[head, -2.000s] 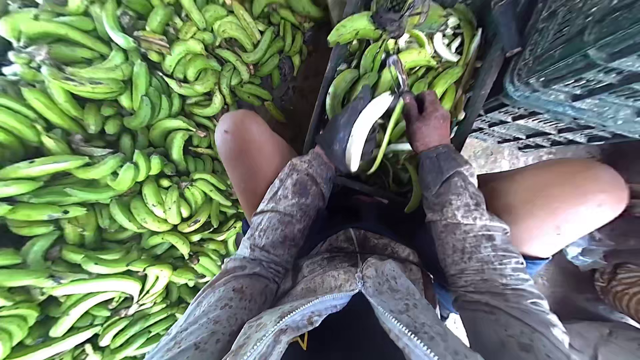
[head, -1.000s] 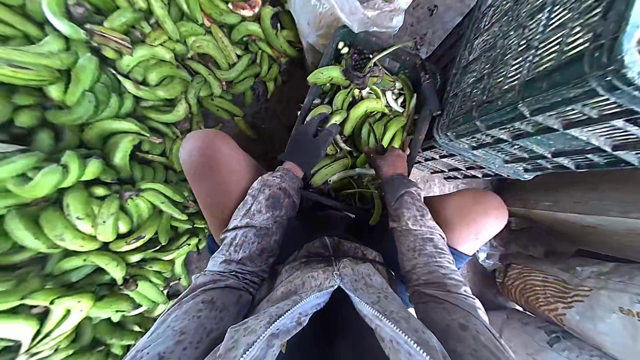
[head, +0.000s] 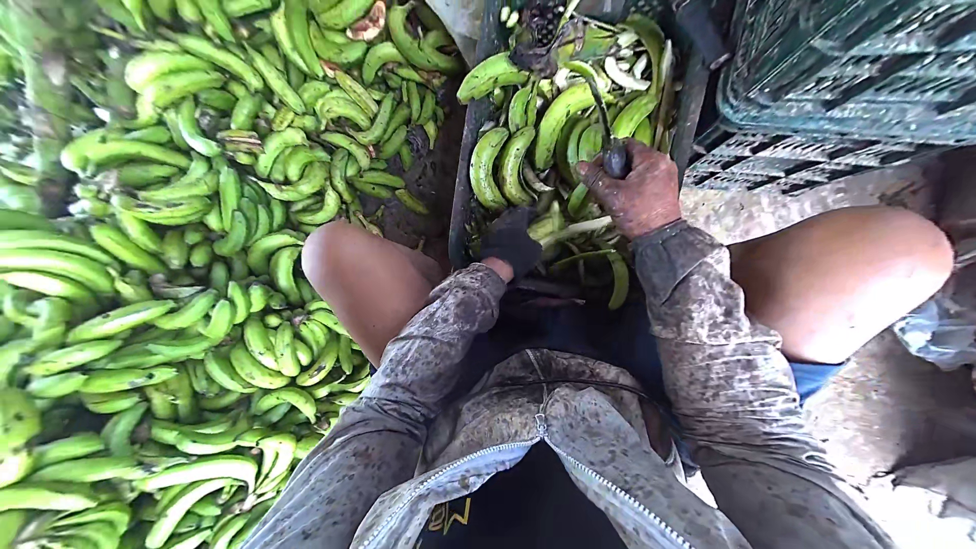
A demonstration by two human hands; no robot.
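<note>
A dark crate between my knees holds green plantains, cut stalks and pale peel pieces. My right hand, bare and stained, grips the dark handle of a knife over the crate's right part; its thin blade points up and away from me. In a dark glove, my left hand reaches into the near left part of the crate, beside a pale green stalk. Its fingers are mostly hidden, so I cannot tell whether it holds anything. A curved peel strip hangs at the crate's near edge.
A large heap of green plantains covers the ground on the left, up to my left knee. Dark green plastic crates stand stacked at the upper right. Clear plastic and sacking lie at the right, beyond my right knee.
Two seconds ago my gloved left hand held a peeled, pale plantain; it is no longer in that hand. The left hand has come down to the crate's near end. The view has shifted.
</note>
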